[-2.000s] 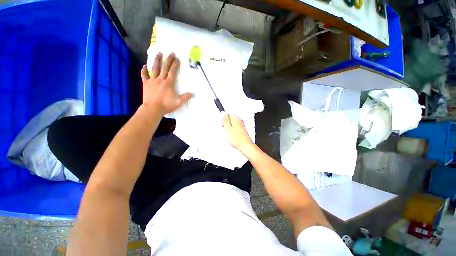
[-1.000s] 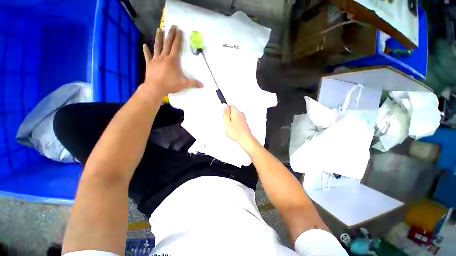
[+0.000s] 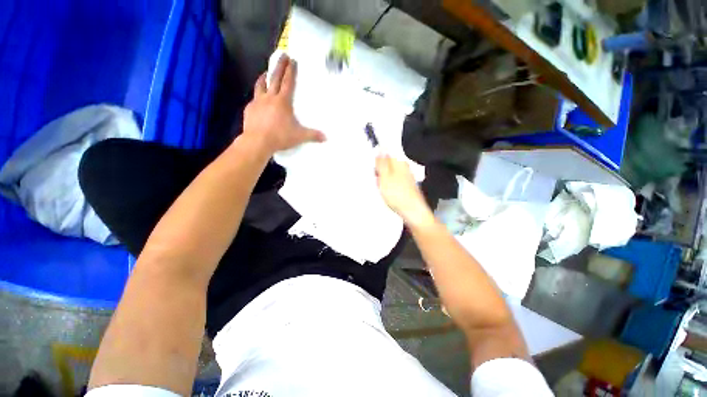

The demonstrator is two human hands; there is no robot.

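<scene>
A white garment panel [image 3: 341, 178] with a frayed lower edge and curved cut-outs lies over my lap and over the pounding block [image 3: 284, 39], whose yellow edge shows at the upper left. My left hand [image 3: 277, 112] lies on the panel with its palm down and fingers spread. My right hand [image 3: 398, 184] grips the black handle of the mallet [image 3: 342, 45]. The yellow-green mallet head is blurred over the panel's upper part; whether it touches the cloth I cannot tell. A small dark mark shows on the panel.
A large blue bin [image 3: 167, 77] with pale grey cloth [image 3: 74, 182] stands left of my legs. At right, finished white panels [image 3: 500, 240] lie on a pale board [image 3: 543, 329], with a white scrap bundle [image 3: 593, 221] beyond. A wood-edged table [image 3: 535, 58] holds scissors [image 3: 587, 43] at the upper right.
The view has shifted and turned. The mallet head now stands higher and farther right relative to my left hand, and is more blurred. Both hands keep their hold and place on mallet and panel.
</scene>
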